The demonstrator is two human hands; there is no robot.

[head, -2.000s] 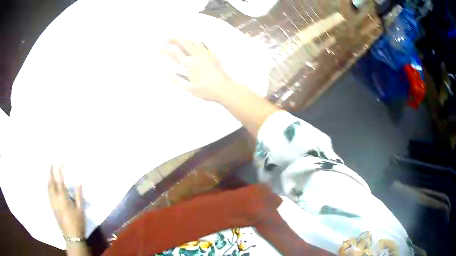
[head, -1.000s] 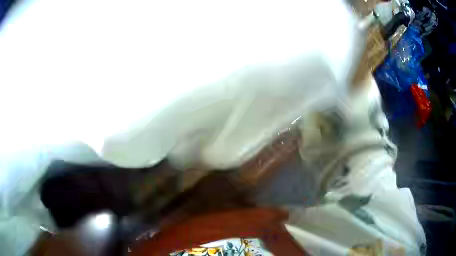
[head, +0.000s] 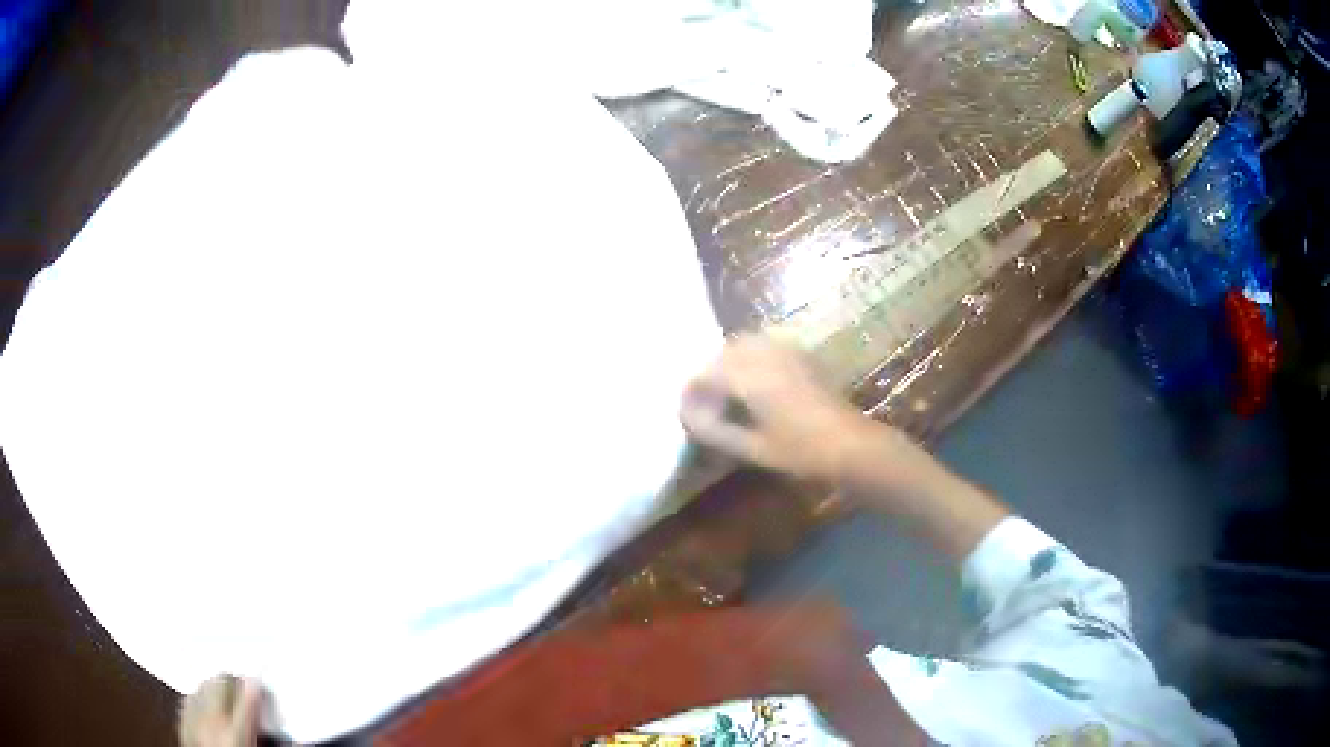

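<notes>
A large white garment point(head: 379, 365), overexposed, lies spread over the brown table point(head: 934, 365). My right hand point(head: 766, 406) pinches the garment's right edge, close to the measuring strip. My left hand point(head: 226, 711) is at the garment's lower left corner, cut off by the bottom of the picture; its fingers are closed on the edge. The cloth is too bright to show seams or layers.
A white garment pile point(head: 831, 102) lies at the far side. A tan measuring strip point(head: 948, 241) runs along the table edge. A white cylinder point(head: 1116, 110) and a white bottle point(head: 1167, 76) stand far right. Blue plastic point(head: 1218, 219) and a red bag point(head: 1250, 350) hang beyond the edge.
The garment was lifted and blurred a second ago; now it lies spread on the table. My right hand has moved from on top of the cloth to its right edge.
</notes>
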